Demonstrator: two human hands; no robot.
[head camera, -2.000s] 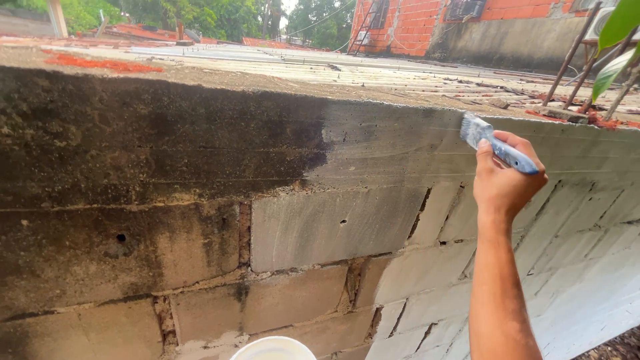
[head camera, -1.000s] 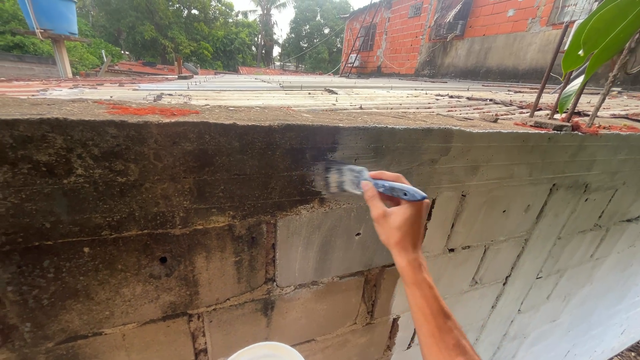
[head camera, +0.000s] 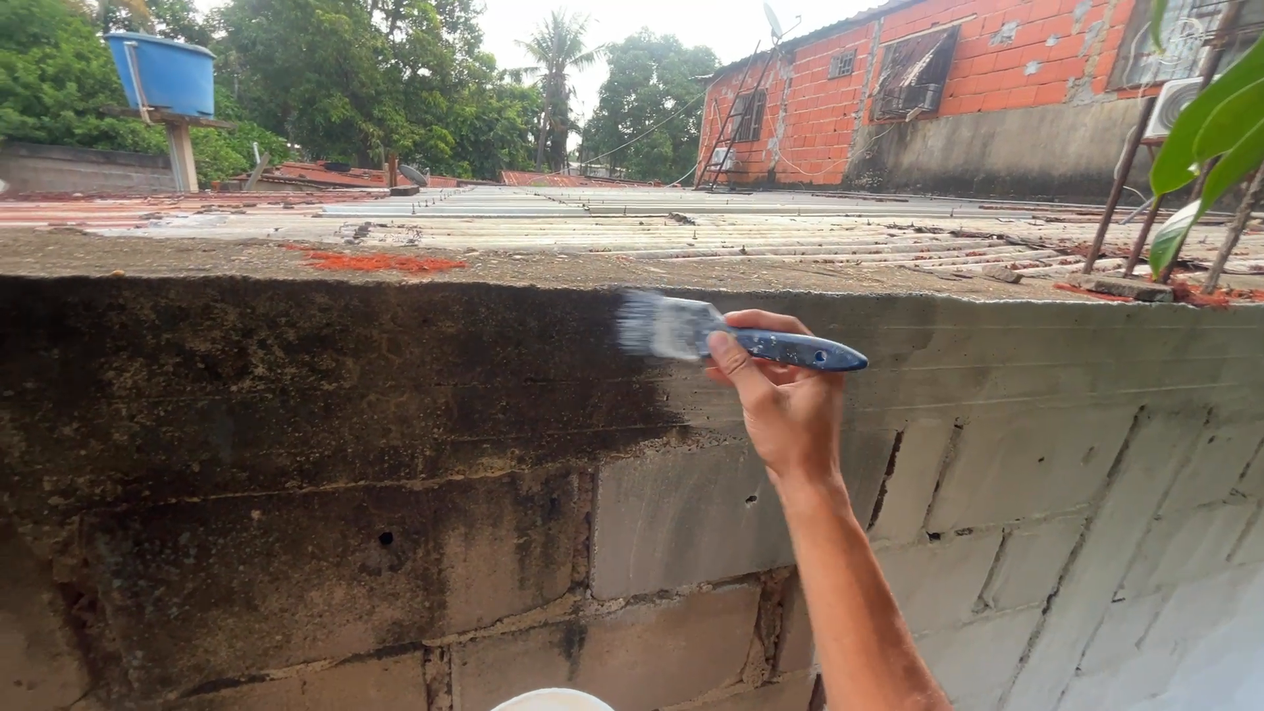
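My right hand grips a paintbrush by its blue handle, thumb toward me. The brush lies nearly level, its whitish bristles pointing left against the top band of the block wall, just under the concrete ledge. Left of the bristles the wall is dark and stained; to the right it carries a pale grey coat. At the bottom edge shows the white rim of a round container, mostly out of view. My left hand is not in sight.
Above the wall runs a rough concrete ledge with a corrugated metal roof behind it. Rusty rebar and green leaves stand at the right. A blue tub sits on a post at the far left.
My right hand has moved left along the wall with the brush, from the pale part to the edge of the dark part, and lately up toward the ledge. The view has tilted up.
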